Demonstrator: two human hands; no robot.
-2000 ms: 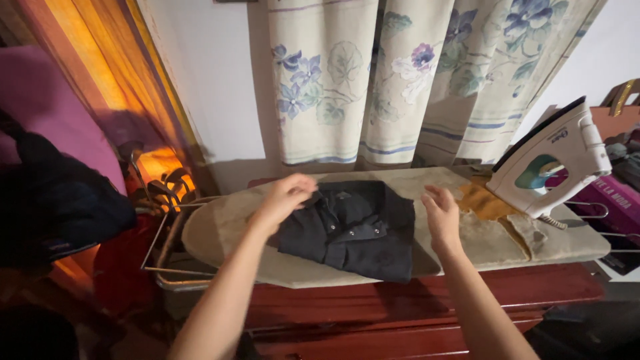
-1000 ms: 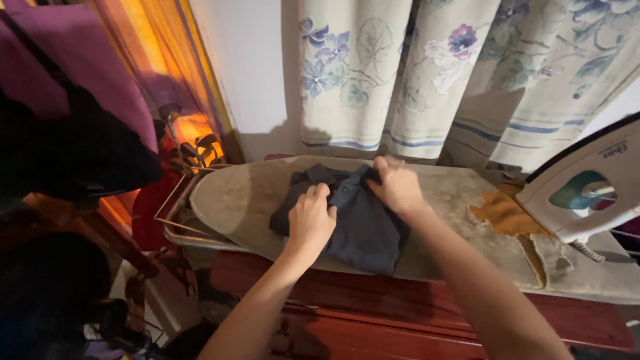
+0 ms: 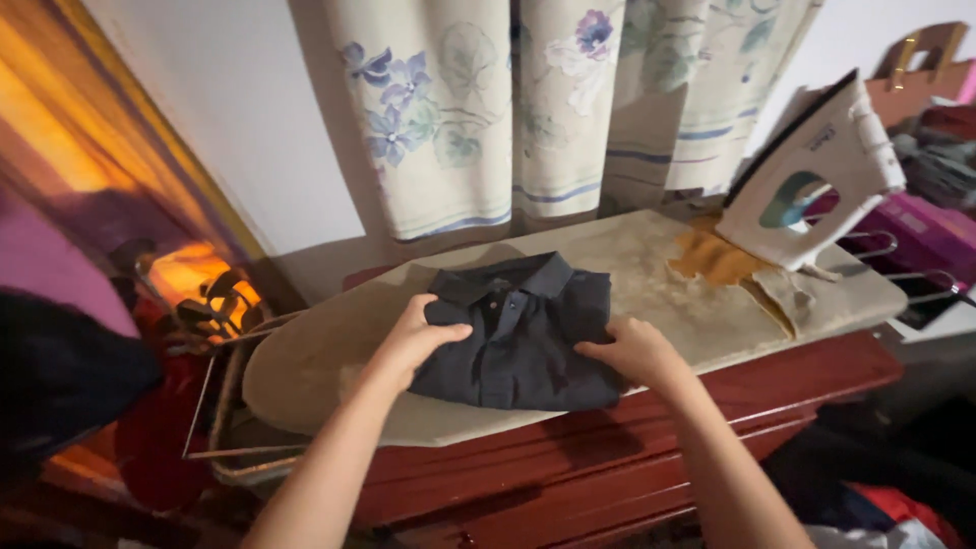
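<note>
A dark collared shirt [image 3: 526, 343], folded with its collar toward the curtain and its buttoned placket facing up, lies on a beige ironing board [image 3: 328, 366]. My left hand [image 3: 419, 335] grips the shirt's left side, thumb on top and fingers hidden at the edge. On the right side, my right hand [image 3: 629, 351] holds the other edge the same way. A white clothes iron [image 3: 816, 175] stands on its heel at the board's right end, beside a torn, brownish-orange scorched patch [image 3: 713, 255] of the cover.
Floral curtains [image 3: 450, 114] hang behind the board. Below it is a reddish wooden chest [image 3: 549, 465]. A wire frame [image 3: 198, 412] juts out at the board's left end. Dark cloth [image 3: 61, 374] hangs at far left; a purple box [image 3: 915, 232] and a brown handbag [image 3: 923, 69] are at right.
Both hands have moved from the collar area to the shirt's two sides. The collar, bunched under my fingers one second ago, now lies spread and visible.
</note>
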